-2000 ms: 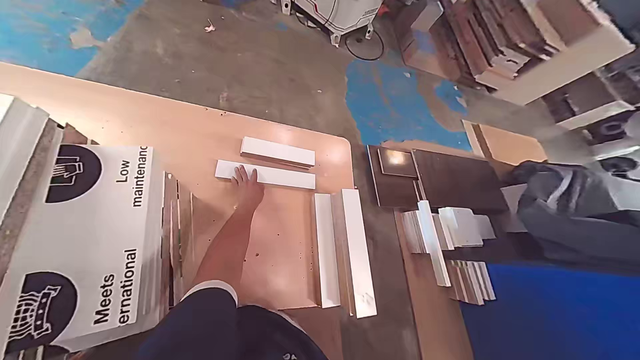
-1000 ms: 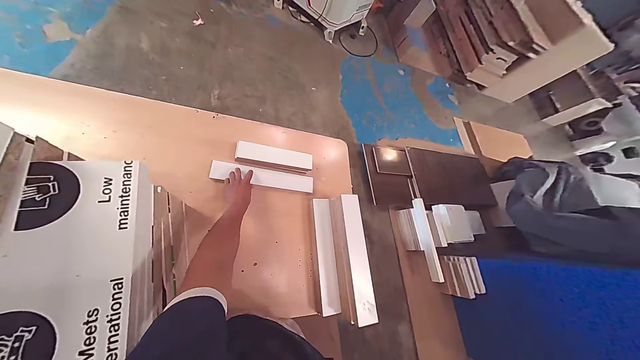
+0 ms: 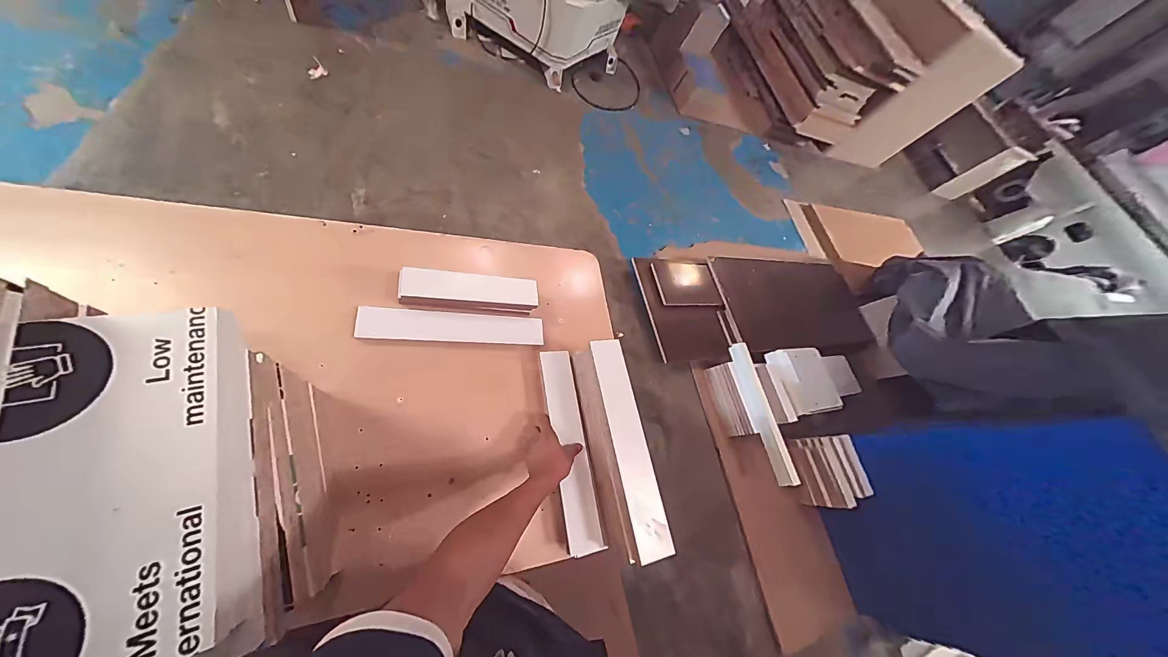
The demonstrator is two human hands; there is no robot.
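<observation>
My left hand (image 3: 554, 452) is at the left long edge of a white board strip (image 3: 573, 493), with one digit over its face; the fingers are partly hidden, so a grip cannot be made out. Right beside that strip, a longer white strip with a brown edge (image 3: 639, 465) lies nearly parallel. Farther up the tan tabletop (image 3: 438, 392) are two white strips lying crosswise, a thicker one (image 3: 468, 288) behind a thinner one (image 3: 447, 326). My right hand is out of view.
A printed white panel (image 3: 128, 493) tops a stack of boards at the left. Dark panels (image 3: 789, 301), white offcuts (image 3: 803, 379) and a blue surface (image 3: 995, 529) are at the right. A white wheeled machine (image 3: 538, 27) stands on the floor beyond.
My left hand has left the nearer crosswise strip, where it rested in both earlier frames, and moved right and toward me to the left of the two lengthwise strips.
</observation>
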